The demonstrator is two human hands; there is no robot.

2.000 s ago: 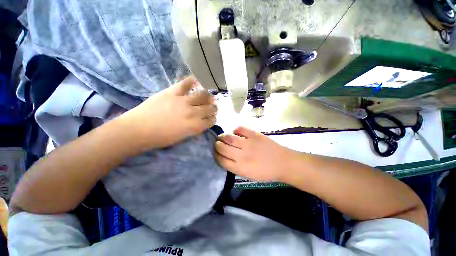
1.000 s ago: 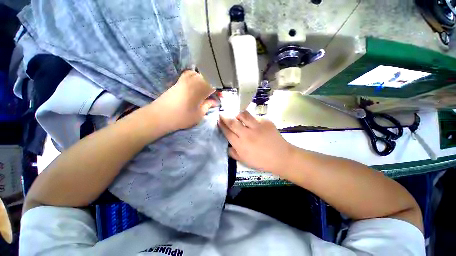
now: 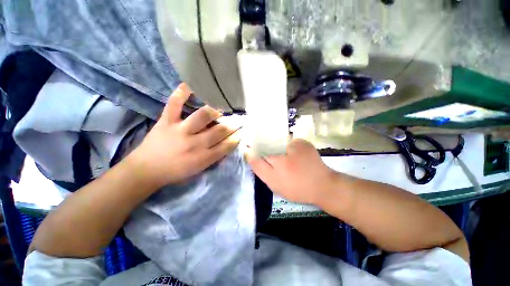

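A grey fabric panel (image 3: 193, 223) hangs from the needle area down over my lap, with a dark strip along its right edge. My left hand (image 3: 187, 137) lies on the cloth just left of the needle area, fingers spread and pressing it down. My right hand (image 3: 293, 170) is at the panel's upper right edge, fingertips bent onto the cloth, partly behind the pale lever guard (image 3: 263, 100) of the sewing machine (image 3: 414, 33). The guard hides the needle and presser foot. Whether my right fingers pinch the edge is hard to see.
More grey cloth (image 3: 95, 39) is heaped left of the machine, with a pale piece (image 3: 56, 125) and dark cloth below it. Black-handled scissors (image 3: 419, 159) and a thin metal tool (image 3: 468, 174) lie on the white table (image 3: 363, 167) at right. Blue crate parts (image 3: 120, 257) show below.
My view has moved closer to the machine head. My left hand has opened from a closed grip to spread fingers on the cloth. The grey panel now hangs lower and straighter.
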